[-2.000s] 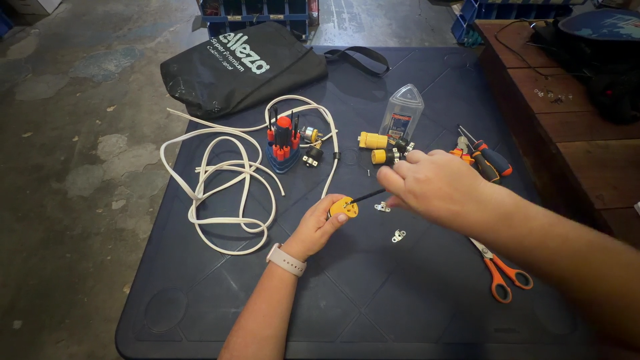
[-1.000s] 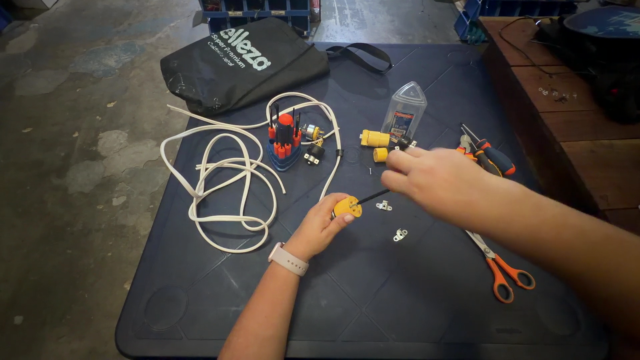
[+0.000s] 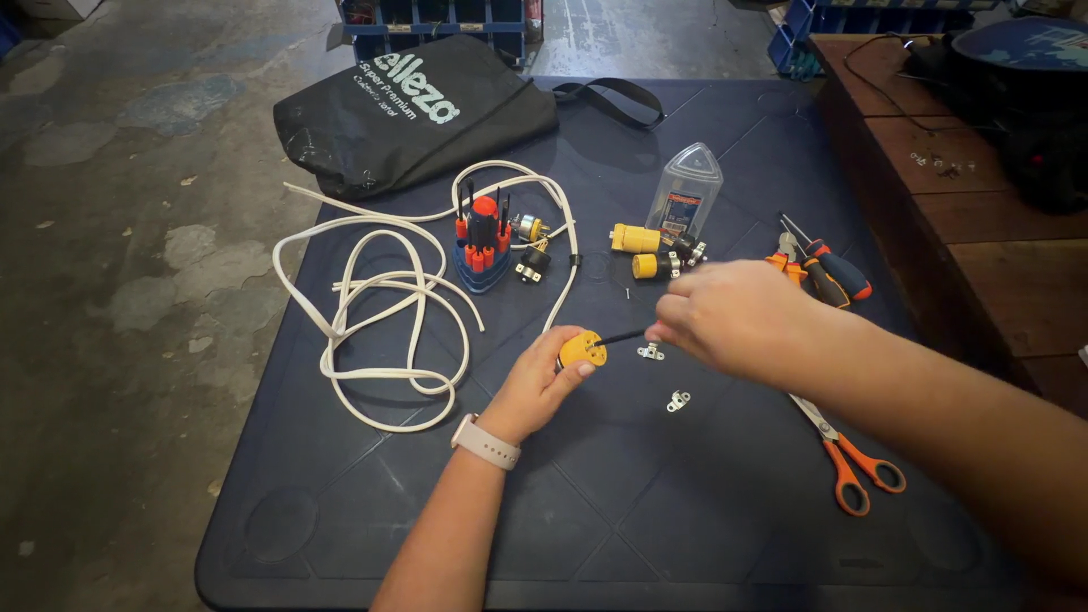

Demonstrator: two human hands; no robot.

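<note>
A yellow electrical connector point(image 3: 583, 349) is held in my left hand point(image 3: 537, 374), its slotted round face turned toward my right hand. My right hand point(image 3: 722, 314) grips a screwdriver whose dark shaft point(image 3: 620, 338) reaches the connector's face; its handle is hidden in my fingers. White cable point(image 3: 557, 310) runs down to my left hand and lies in loops on the left. Two metal cable clamps point(image 3: 651, 351) point(image 3: 678, 401) lie just below and beside my right hand. Beyond it are yellow plug housings point(image 3: 636, 238) and black plug parts point(image 3: 690, 250).
A blue stand of small screwdrivers point(image 3: 483, 255), a metal-and-yellow plug point(image 3: 530, 227) and a black plug point(image 3: 533, 264) stand mid-table. Behind are a black bag point(image 3: 408, 119) and a clear plastic package point(image 3: 687, 191). Pliers point(image 3: 787, 255), a screwdriver point(image 3: 840, 270) and orange-handled scissors point(image 3: 841, 459) lie right.
My left hand stays around the yellow connector and my right hand stays on the screwdriver. The connector's face has tilted slightly; little else has plainly changed.
</note>
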